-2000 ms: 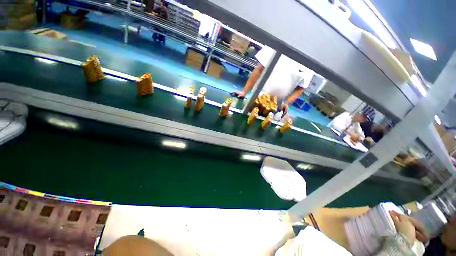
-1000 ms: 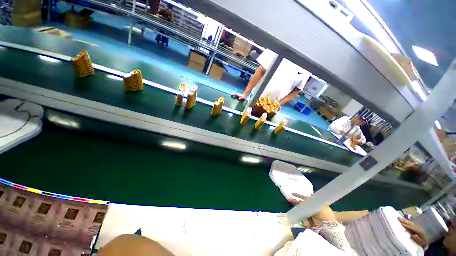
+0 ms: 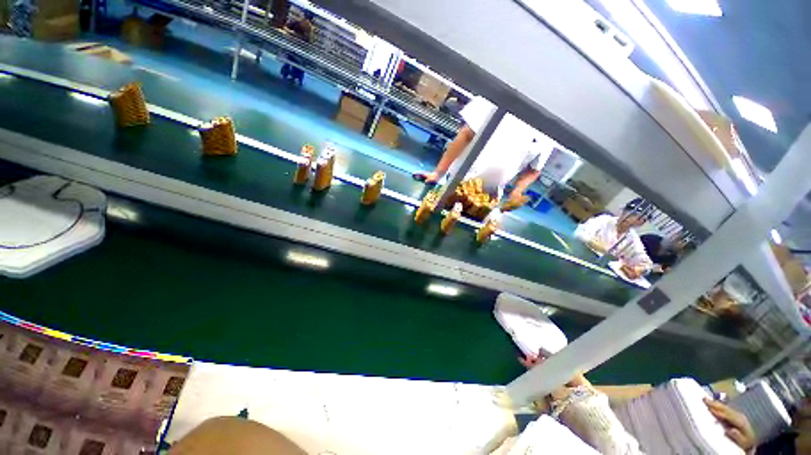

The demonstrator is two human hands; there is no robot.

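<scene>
Neither of my hands can be made out. A white worktop sheet lies nearest in front of me. A purple-brown printed sheet with rows of dark squares lies to its left. A white cover with a dark curved line lies on the green belt at the left edge, partly cut off. Another white cover is on the belt at the right, with another person's fingers at its lower edge. A rounded tan shape, unclear, cuts into the bottom edge.
A slanting grey post stands at the right. Behind it are another person's sleeve, a stack of covers and a hand on the stack. Gold-coloured items stand on the opposite belt, with people beyond it.
Both white covers have moved right along the near belt. The gold-coloured items have moved left. Another person's hand has come to the right cover.
</scene>
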